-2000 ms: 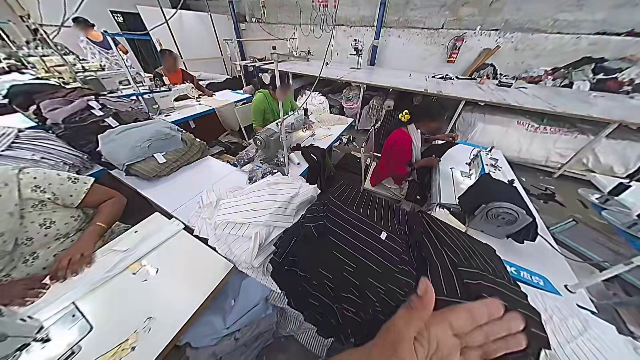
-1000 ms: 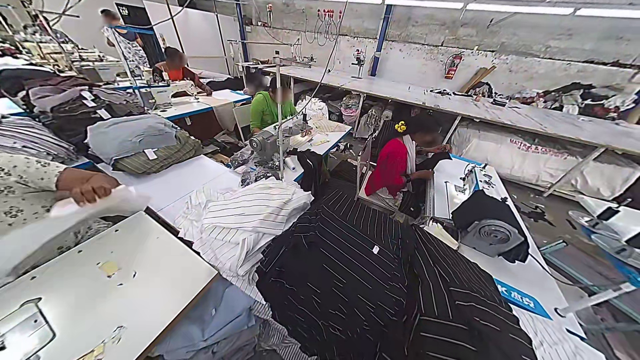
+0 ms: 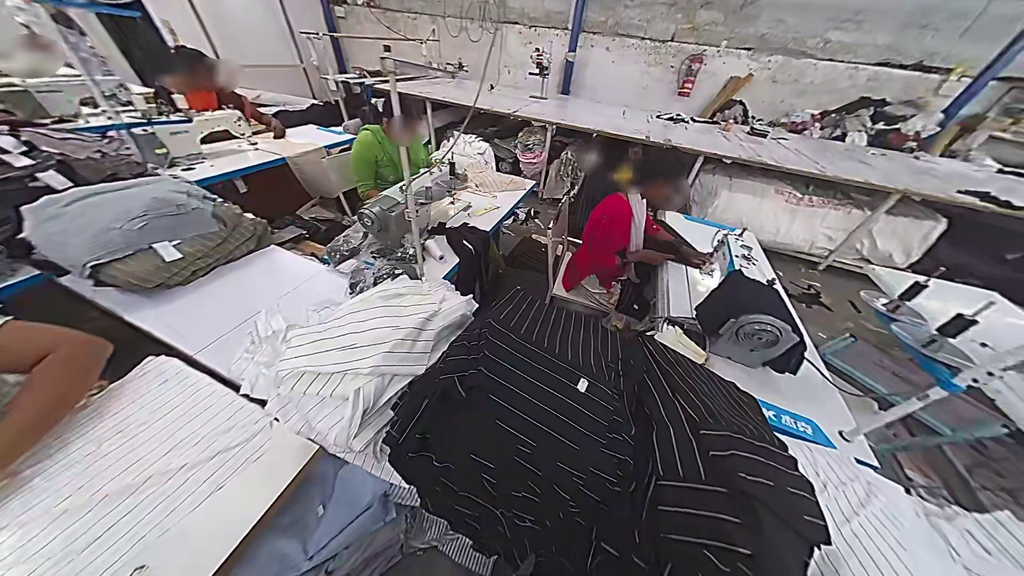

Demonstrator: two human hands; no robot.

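Observation:
Neither my left hand nor my right hand shows in the head view. A large heap of black fabric with white stripes (image 3: 520, 416) lies in front of me, a small white tag on it. White striped fabric (image 3: 368, 336) is bunched against its left side. Blue-grey cloth (image 3: 328, 512) hangs or lies low, below the white fabric. At the lower left, a sheet of white striped fabric (image 3: 136, 448) is spread over a table, beside a co-worker's bare arm (image 3: 56, 376).
A co-worker in red (image 3: 600, 240) sits at a sewing machine (image 3: 736, 256); another in green (image 3: 380, 164) sits behind an industrial sewing machine (image 3: 400, 212). Folded garments (image 3: 120, 224) are piled at left. Thread stands (image 3: 920, 320) rise at right. A long bench (image 3: 640, 128) runs along the wall.
An open hand of mine at the lower right two seconds ago has left the view. The co-worker at left has spread striped fabric over the table, which showed bare before.

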